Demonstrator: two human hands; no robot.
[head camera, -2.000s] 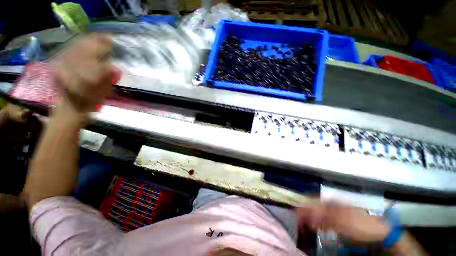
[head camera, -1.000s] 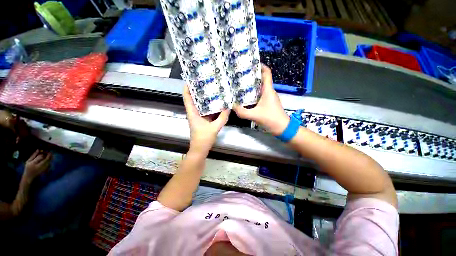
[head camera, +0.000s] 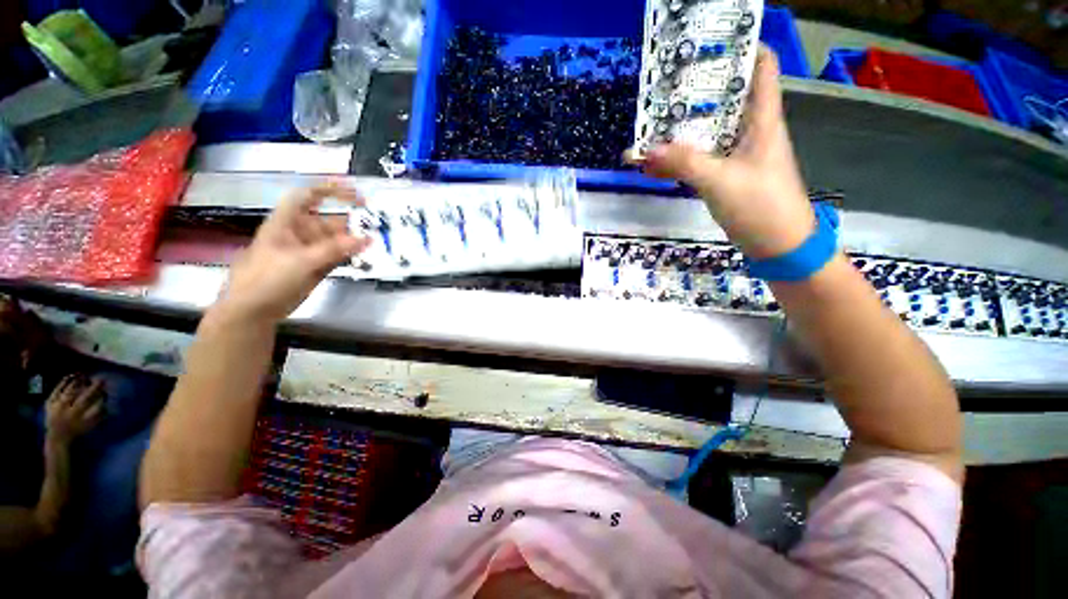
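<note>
My left hand (head camera: 293, 252) holds the left end of a white circuit board panel (head camera: 469, 228), which lies lengthwise over the conveyor rail and is slightly blurred. My right hand (head camera: 750, 176), with a blue wrist strap (head camera: 802, 249), holds a second circuit board panel (head camera: 699, 70) raised and upright in front of the bin's right part. More circuit board panels (head camera: 679, 274) lie end to end in the track to the right, below my right wrist. The large blue component bin (head camera: 527, 173) holds many small black parts.
A red bubble-wrap bag (head camera: 94, 211) lies at the left. A blue box (head camera: 258, 70) and clear plastic cups (head camera: 328, 103) stand beyond the rail. A pale ledge (head camera: 469, 396) and red crate (head camera: 310, 474) are below. Another person's hand (head camera: 76, 404) shows at far left.
The two panels, held up side by side by both hands, are now apart. The left one has come down across the rail; the right one has moved right, still raised.
</note>
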